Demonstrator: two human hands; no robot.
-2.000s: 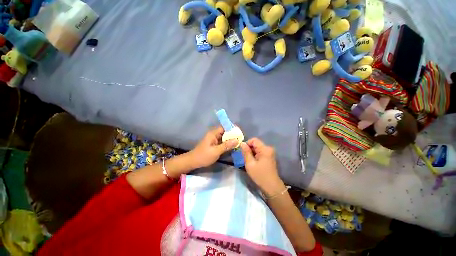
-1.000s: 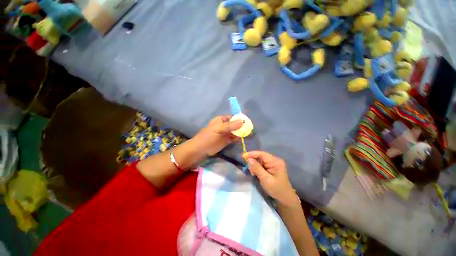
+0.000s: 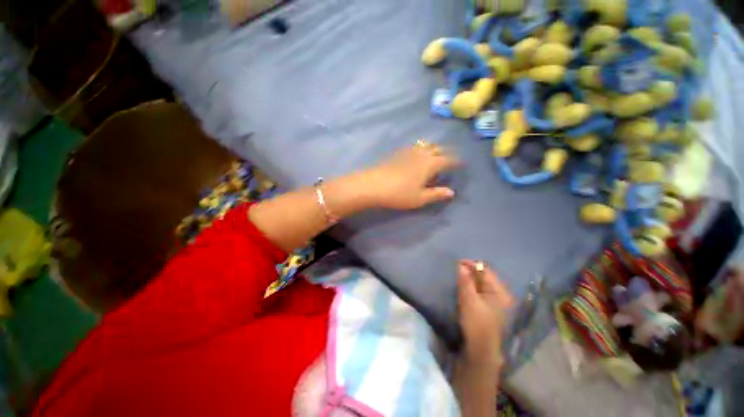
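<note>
My left hand (image 3: 412,176) is stretched out over the grey-blue cloth, palm down, thumb apart from the blurred fingers, with nothing visible in it. It is left of the heap of blue and yellow plush pieces (image 3: 549,116), not touching it. My right hand (image 3: 483,305) is raised near the table's front edge, thumb and fingertips close together; whether something thin is pinched there is too blurred to tell. The slim silver tool (image 3: 530,305) lies just right of my right hand, blurred. No plush piece shows in either hand.
The doll (image 3: 648,318) on striped cloth (image 3: 591,305) is at the right. A red and black box (image 3: 714,232) stands behind it. Brown bins (image 3: 122,195) are below the table's left edge, with blue and yellow pieces (image 3: 232,191) beside my left sleeve.
The plush piece held between my hands is out of sight. My left hand has let go and reached forward over the table. My right hand has moved right and down. The view has shifted.
</note>
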